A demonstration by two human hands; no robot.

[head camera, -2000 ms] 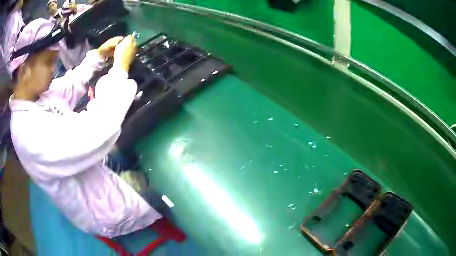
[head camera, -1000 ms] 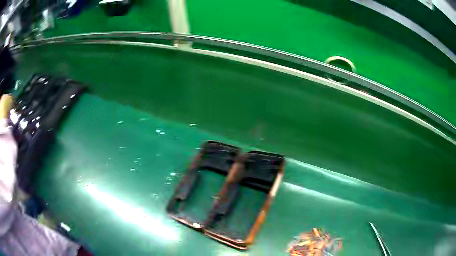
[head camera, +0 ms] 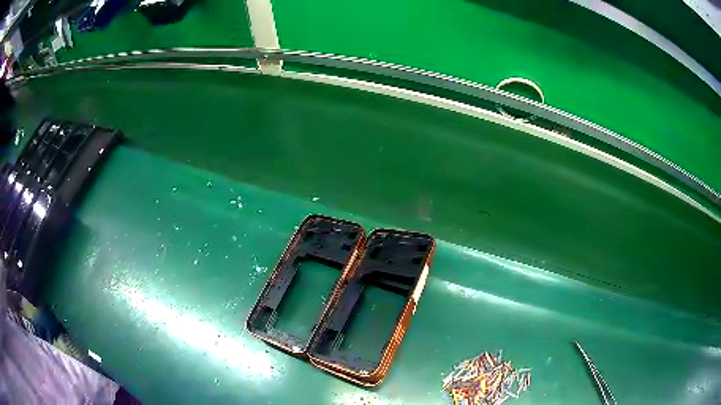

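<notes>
Two stacks of phone housings (head camera: 336, 304) lie side by side on the green bench, touching along their long sides. They are black inside with orange-copper edges and rectangular openings, and a pale strip shows on the right stack's outer side. A loose pile of thin orange, white and grey parts (head camera: 484, 381) lies to their right at the bottom edge. Silver tweezers (head camera: 594, 374) lie alone further right, their lower end cut off by the picture's edge. Neither of my hands is in view.
Black phone trays (head camera: 57, 170) stand at the far left. Part of a neighbour's pale smock (head camera: 51, 368) shows at the lower left. White specks lie on the bench (head camera: 158, 261). A metal rail (head camera: 379, 70) runs along the back, with a pale ring (head camera: 522, 81) at it.
The view has swung right and steadied. The neighbour has mostly left the picture, and the parts pile and tweezers have come into it. The housings appear unmoved on the bench.
</notes>
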